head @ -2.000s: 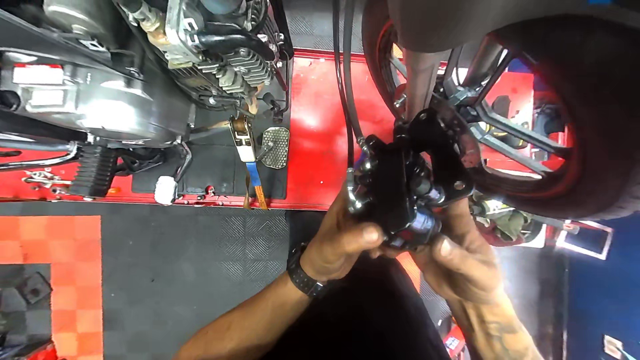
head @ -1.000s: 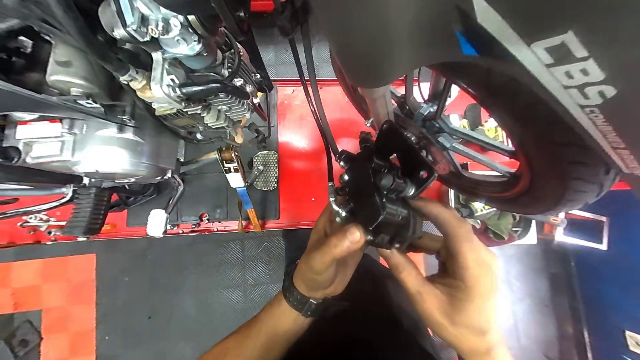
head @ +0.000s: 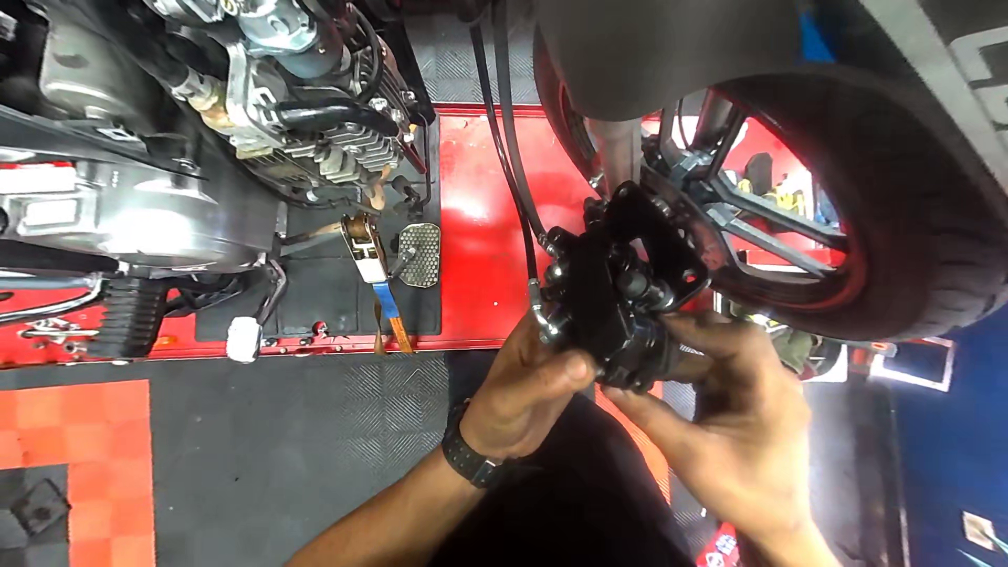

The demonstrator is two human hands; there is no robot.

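A black brake caliper (head: 602, 299) with a bracket plate hangs between my hands, in front of the motorcycle's front wheel (head: 906, 213). Two black brake hoses (head: 512, 150) run down to its left side. My left hand (head: 528, 390) grips the caliper's lower left, thumb on its near edge beside a metal hose fitting (head: 543, 315). My right hand (head: 732, 417) holds the lower right side, fingers curled behind the body and thumb underneath. The fork leg (head: 618, 153) stands just above the caliper.
At the left are the engine (head: 307, 102) and a rubber footpeg (head: 130, 315). A ratchet strap (head: 368, 260) and a textured metal pedal (head: 419, 253) sit over the red lift platform (head: 480, 220). Grey and orange floor tiles (head: 110, 457) lie below; a blue surface (head: 945, 441) is at the right.
My right hand has shifted its hold from underneath to the caliper's right side, its fingers now behind the body. The left hand keeps its grip. The view has swung somewhat.
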